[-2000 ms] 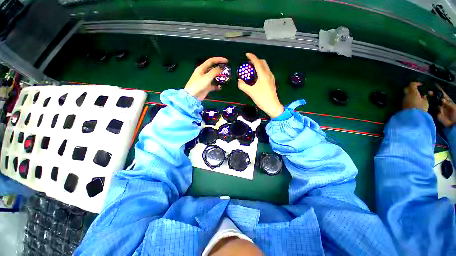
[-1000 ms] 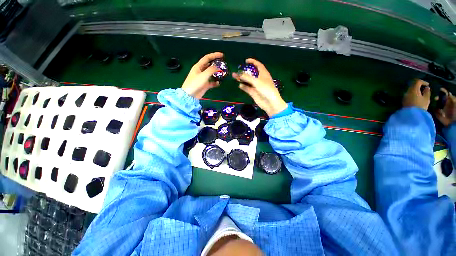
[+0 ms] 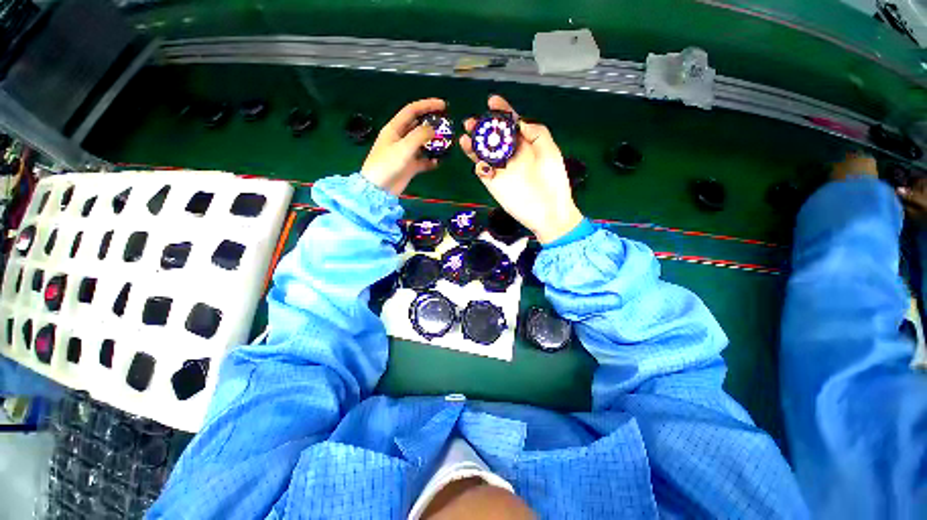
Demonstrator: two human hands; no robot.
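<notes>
My left hand [image 3: 405,144] holds a round black smartwatch unit [image 3: 437,135] by its edges, its screen lit with white and red marks. My right hand [image 3: 529,168] holds a second smartwatch unit [image 3: 495,139], its screen showing a ring of white and purple spots. Both are held up over the green belt, side by side and apart. Below them a white sheet [image 3: 407,333] bears a cluster of waiting watch units [image 3: 455,266], some lit. A black disc with a pale grey ring [image 3: 433,316] lies on its near part. Another dark disc [image 3: 549,329] lies right of the sheet.
A white foam tray [image 3: 229,289] with dark pockets is at left, above black plastic trays [image 3: 107,457]. Unlit units [image 3: 626,156] are spaced along the belt. Pale plastic holders [image 3: 679,78] sit on the metal rail [image 3: 407,63]. A neighbour's blue sleeve [image 3: 849,274] is at right.
The unit in my right hand has turned to face up, its pattern now a ring. Both hands have shifted slightly left. Belt units have shifted right. The neighbour's arm has moved farther right and forward.
</notes>
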